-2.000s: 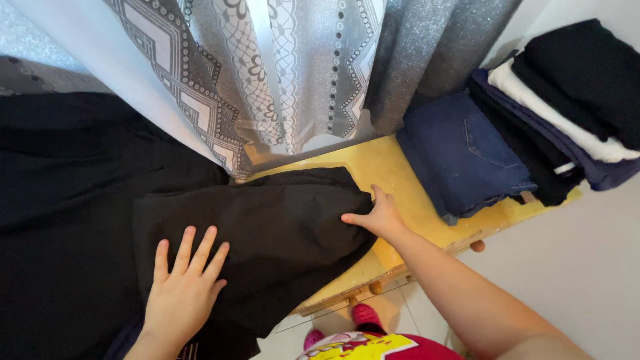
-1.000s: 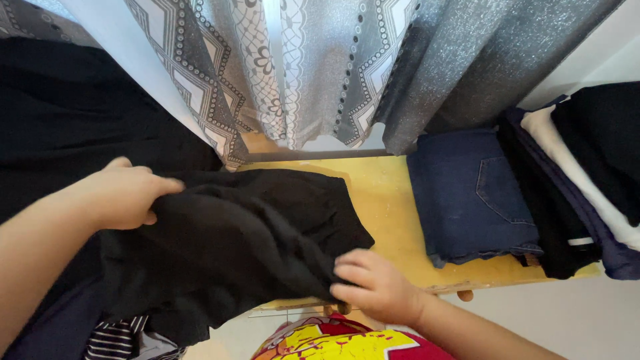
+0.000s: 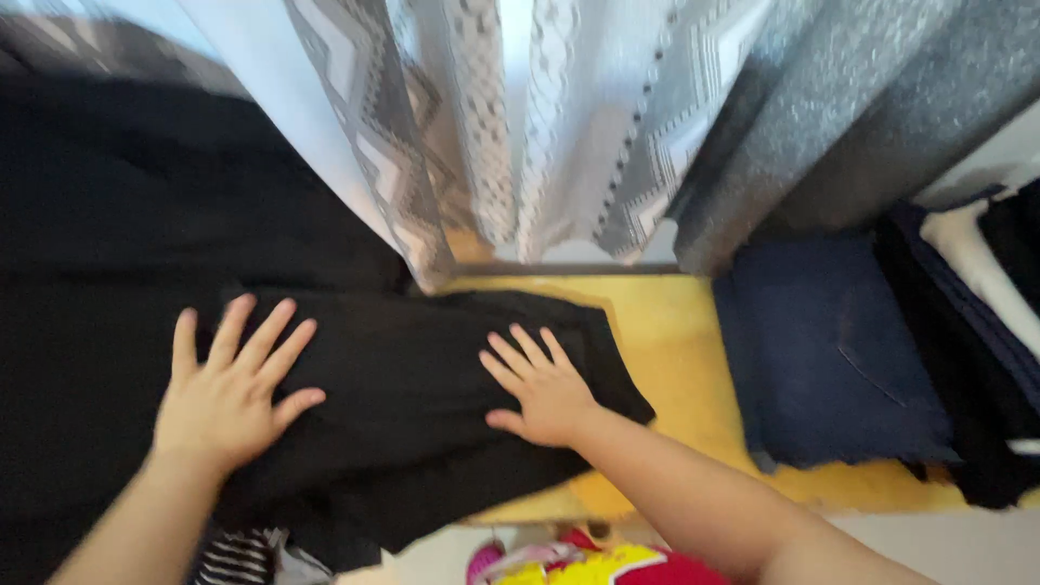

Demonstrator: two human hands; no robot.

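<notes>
A black cloth garment (image 3: 390, 357) lies spread over the yellow wooden surface (image 3: 674, 341), with a few wrinkles toward its lower edge. On its left part my left hand (image 3: 227, 390) rests palm down, fingers spread. My right hand (image 3: 540, 386) presses flat near the garment's right end, fingers also apart. Neither hand grips anything. More dark cloth (image 3: 130, 187) extends to the upper left; where one piece ends and the other begins is hard to tell.
Folded dark blue jeans (image 3: 821, 349) lie at the right beside a stack of folded clothes with a white garment (image 3: 983, 268) in it. Patterned sheer and grey curtains (image 3: 796, 122) hang behind the surface. A striped cloth (image 3: 236, 556) shows at the lower left.
One second ago both hands held the black garment bunched and wrinkled; now it lies flatter and both hands are spread on it. My right hand has moved up from the garment's lower right corner.
</notes>
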